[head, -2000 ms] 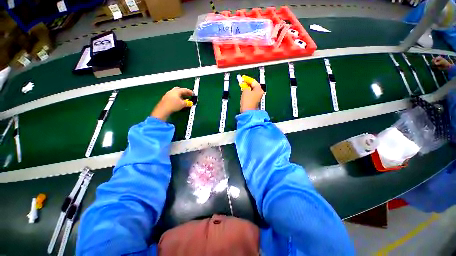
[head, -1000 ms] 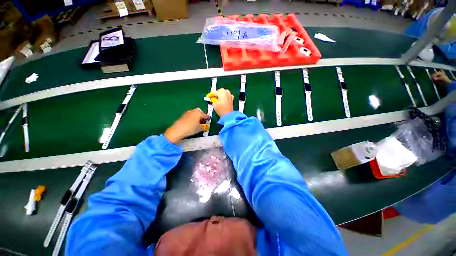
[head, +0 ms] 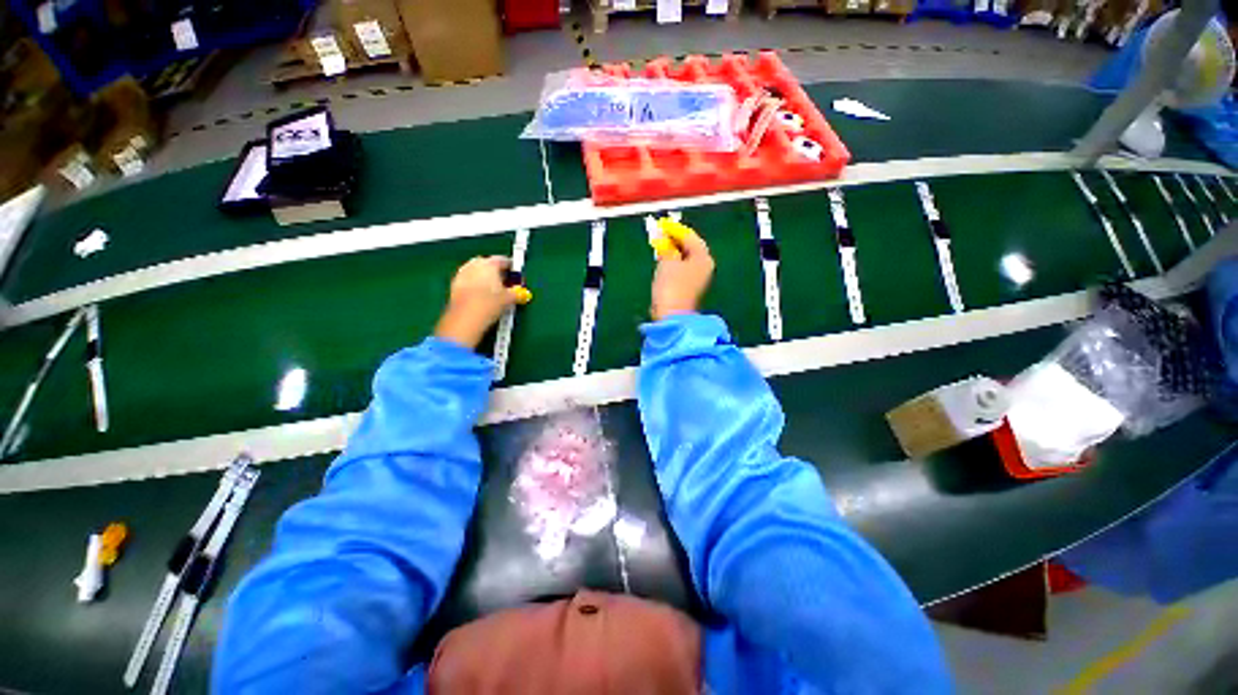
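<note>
Slim white wrist straps with dark centres lie across the green belt. My left hand (head: 475, 296) is at the middle of one strap (head: 504, 340), its fingertips closed around the dark centre, with yellow at a fingertip. A second strap (head: 589, 306) lies just right of it, untouched. My right hand (head: 683, 280) is over the belt further right, its fingertips closed on a small yellow-and-white piece (head: 667, 236). I cannot tell whether a strap lies under that hand. A pinkish pile of small clear pieces (head: 564, 475) lies on the near bench between my forearms.
Pale rails (head: 815, 356) edge the belt. Beyond it are a red tray (head: 652, 174) with a bagged blue item (head: 638, 111) and black boxes (head: 310, 170). Two straps (head: 190, 577) lie near left. A carton (head: 937, 418) and red bin (head: 1039, 459) stand right. A coworker's sleeve shows far right.
My left hand has moved up and left to a strap's dark centre. My right hand has left the strap it was working on and moved right with the yellow-and-white piece.
</note>
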